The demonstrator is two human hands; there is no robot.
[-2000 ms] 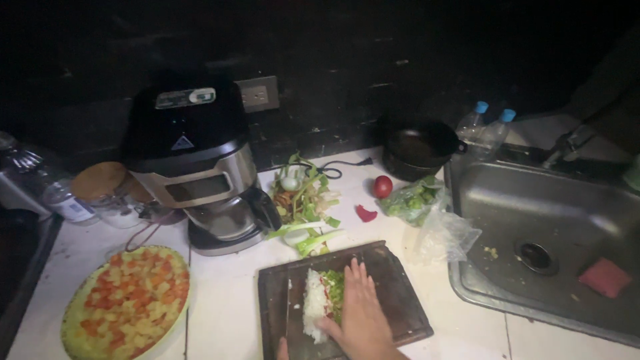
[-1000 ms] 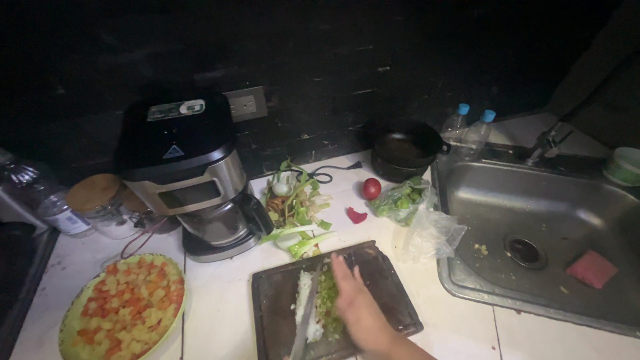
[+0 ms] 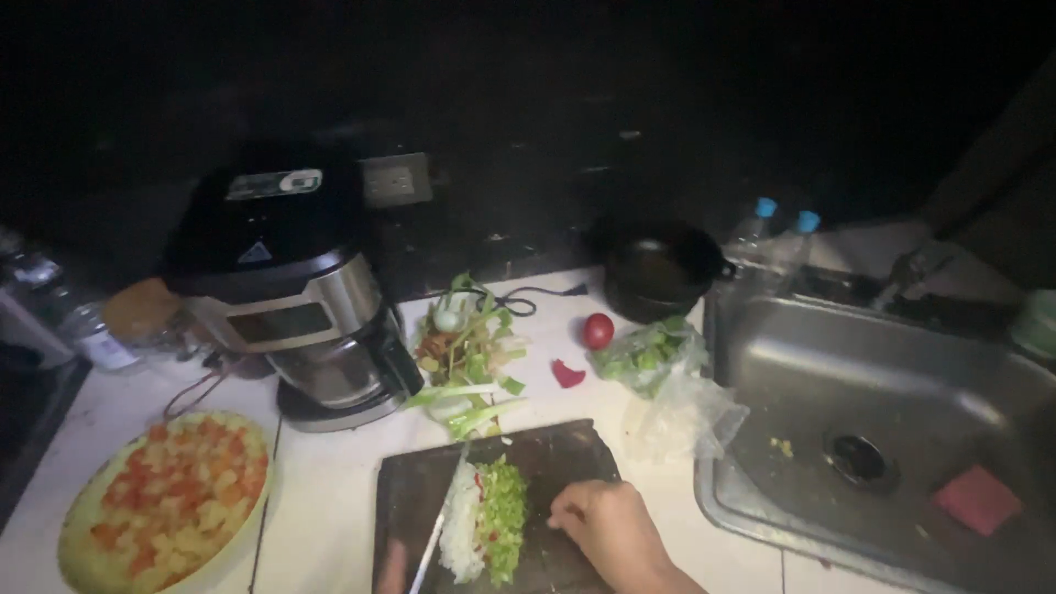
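On the dark cutting board [image 3: 569,462] lie two rows side by side: chopped white onion [image 3: 462,528] and finely chopped green vegetable [image 3: 502,520], with small red bits between them. A knife [image 3: 436,532] stands along the left edge of the onion. Only part of my left hand [image 3: 392,568] shows at the bottom edge, left of the blade; its hold on the handle is out of sight. My right hand [image 3: 606,524] is over the board's right side, fingers curled with the tips together, apart from the greens; whether anything small is between them cannot be told.
Left stand a bowl of diced vegetables [image 3: 177,495] and a coffee maker [image 3: 289,305]. Behind the board are vegetable scraps [image 3: 470,355], a red round vegetable [image 3: 597,331], a bag of greens [image 3: 652,355] and a black pot [image 3: 660,272]. The sink [image 3: 874,346] holds a pink sponge [image 3: 978,500].
My right hand has moved off the chopped greens to the right, and its spread fingers have curled. The knife now lies left of the onion; a second ago it was over it.
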